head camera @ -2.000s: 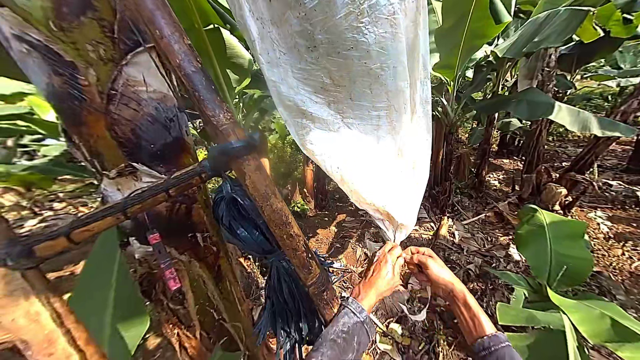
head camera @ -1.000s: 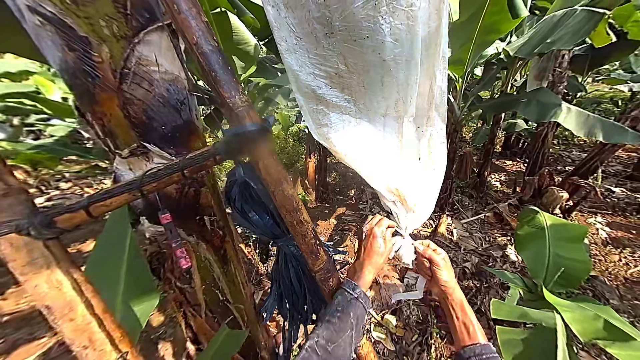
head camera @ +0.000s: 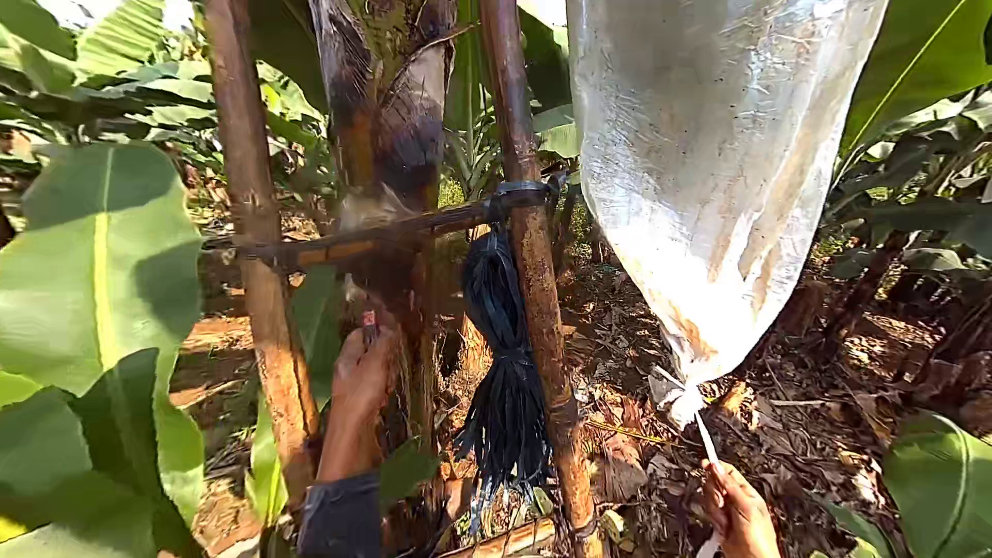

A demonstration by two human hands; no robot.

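Note:
A whitish plastic bag (head camera: 697, 155) hangs at right, gathered and tied at its lower end with a white strip (head camera: 706, 438). Below that knot, my right hand (head camera: 740, 508) pinches the strip, which runs taut from the knot. My left hand (head camera: 364, 368), blurred, is at the banana trunk (head camera: 415, 155), closed around a small object with a pink-red part (head camera: 369, 318); what the object is cannot be told. Between the hands, a bundle of dark blue plastic strips (head camera: 508, 349) hangs from the lashing on a wooden pole (head camera: 535, 271).
A second wooden pole (head camera: 260, 232) stands at left, joined by a crosspiece (head camera: 372, 239) in front of the trunk. Large banana leaves (head camera: 101, 248) fill the left side, with another leaf (head camera: 942, 473) at lower right. Dry leaf litter (head camera: 635, 480) covers the ground.
My left hand has left the bag's neck and moved left to the pink-red object by the trunk. My right hand has moved below the knot, holding the strip. The view has swung left.

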